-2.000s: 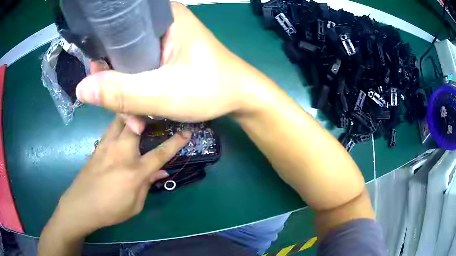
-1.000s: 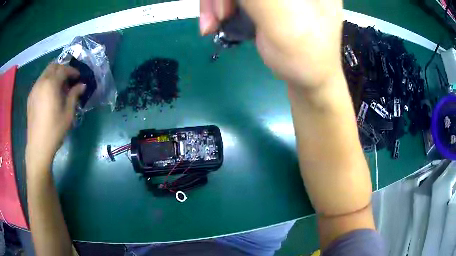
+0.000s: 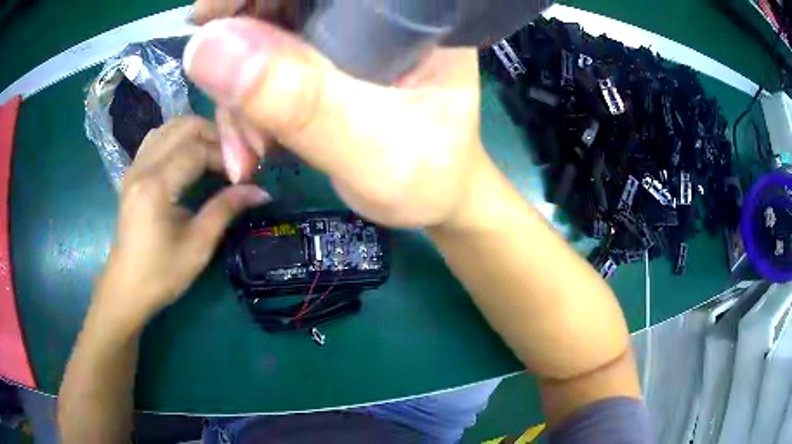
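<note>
The black device body lies open side up on the green bench, its circuit board showing, with thin red wires running to a small ring-like part at its front edge. My right hand is wrapped around the grey electric screwdriver above and behind the body; the bit is hidden. My left hand is at the body's upper left, thumb and fingers bent close below my right fingertips; I cannot tell whether it holds a tiny screw.
A clear bag of black screws lies at the left. The loose screw pile is mostly hidden behind my hands. A large heap of black plastic parts lies at the right, with a purple-rimmed tray beyond it. A red mat edges the left.
My left hand has moved right from the bag to beside the device. My right hand with the screwdriver has come left and now covers the screw pile. The ring-like part has turned slightly.
</note>
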